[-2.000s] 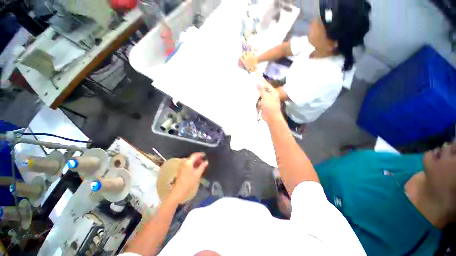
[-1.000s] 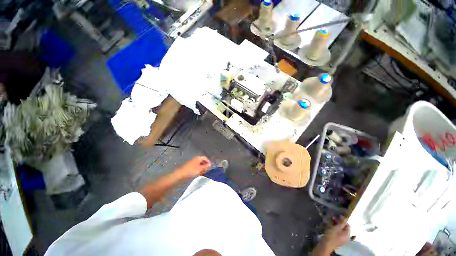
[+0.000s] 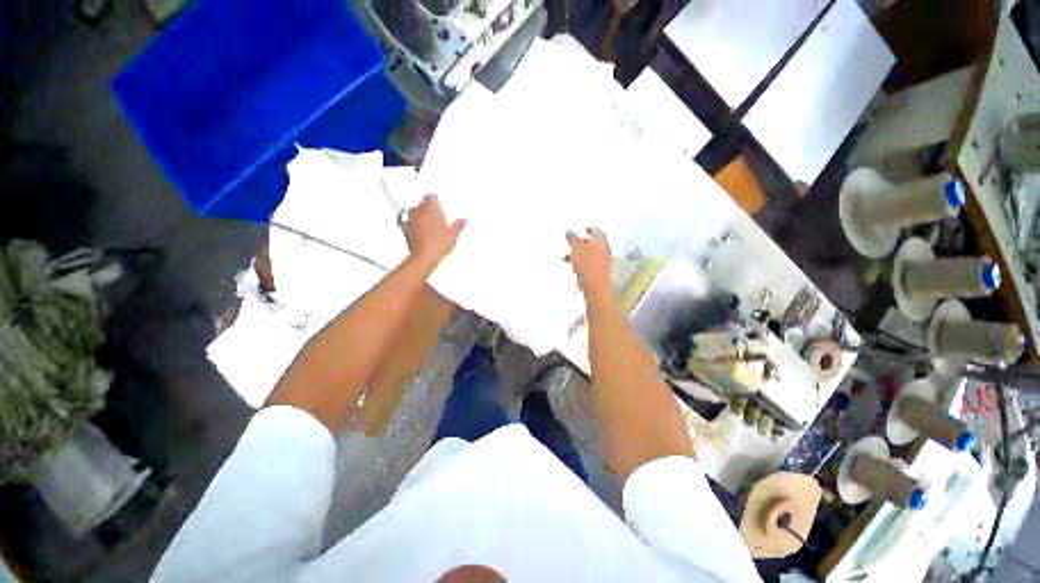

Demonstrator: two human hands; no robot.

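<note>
A large white cloth piece (image 3: 519, 148) lies bunched over the white machine table in front of me and hangs over its near edge. My left hand (image 3: 433, 236) is closed on the cloth near its left part. My right hand (image 3: 588, 260) rests on the cloth to the right, fingers bent; whether it grips is unclear. More white cloth (image 3: 331, 233) hangs to the left of my left hand. The overlock machine (image 3: 747, 370) is right of my right forearm, partly blurred.
A blue crate (image 3: 257, 97) is at the upper left. Thread cones (image 3: 895, 205) stand at the right. A tan disc (image 3: 780, 512) is at the table's lower right corner. A greenish-grey heap (image 3: 51, 353) lies at the far left. Another machine (image 3: 456, 34) is at the top.
The view has turned from the tub and co-workers to the machine table. My left hand, empty a second ago, has moved up onto the white cloth. My right hand is now on it too.
</note>
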